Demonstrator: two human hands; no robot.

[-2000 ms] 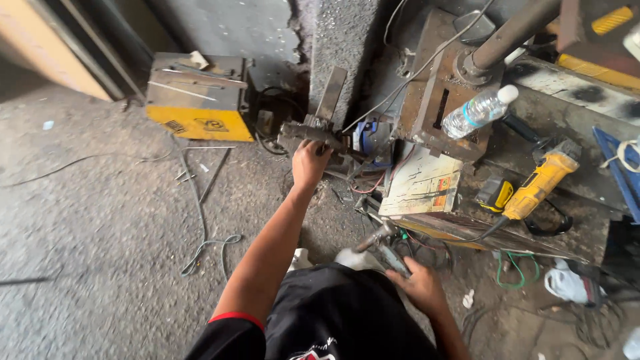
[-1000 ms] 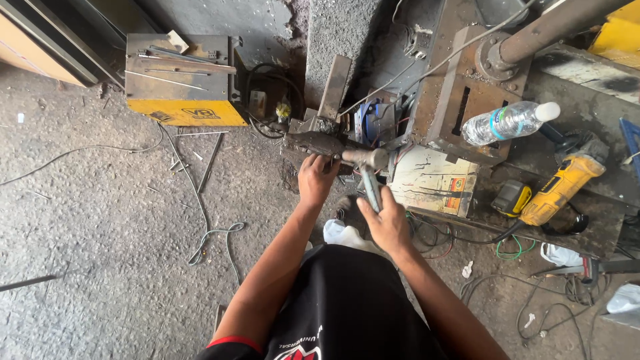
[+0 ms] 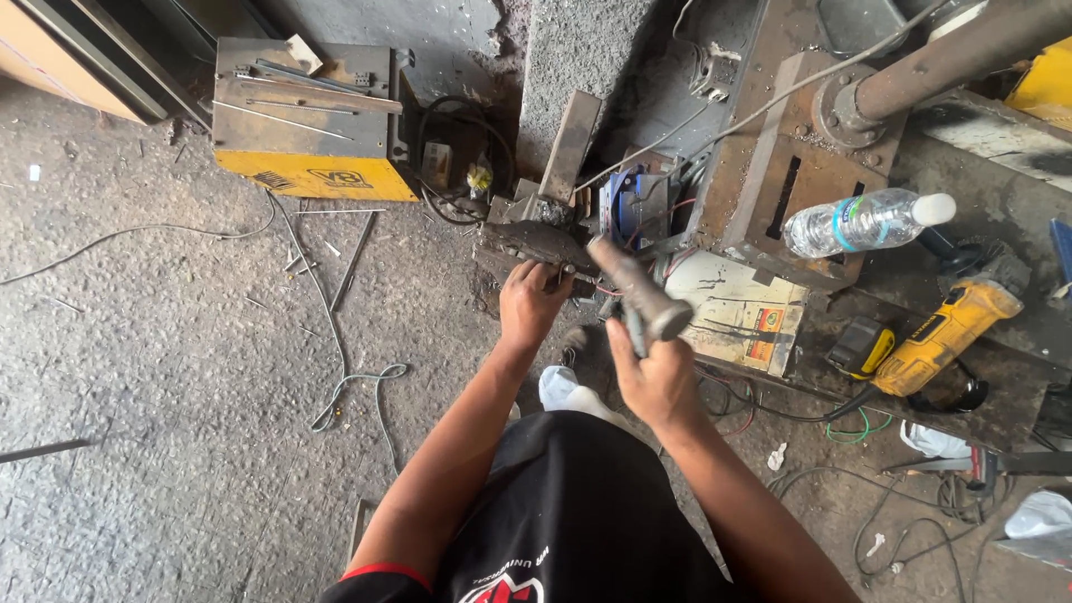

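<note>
My right hand (image 3: 662, 377) grips a hammer (image 3: 641, 289) by its handle; the metal head is raised, tilted and slightly blurred, just right of my left hand. My left hand (image 3: 533, 303) pinches a small metal piece (image 3: 569, 270) at the near edge of a dark, rusty metal block (image 3: 536, 243), which may be a vise or an anvil. The fingers hide most of that piece. A flat steel bar (image 3: 571, 146) slants up from behind the block, against a concrete pillar.
A yellow and grey welding machine (image 3: 314, 173) with rods on top stands at the left. On the right are a steel bench (image 3: 754, 184), a plastic water bottle (image 3: 863, 222), a yellow angle grinder (image 3: 950, 335) and its battery (image 3: 861, 347). Cables (image 3: 335, 360) cross the floor.
The hammer, low beside my body two seconds ago, came up to the block and is now raised nearer to me, right of my left hand. My left hand has stayed at the block.
</note>
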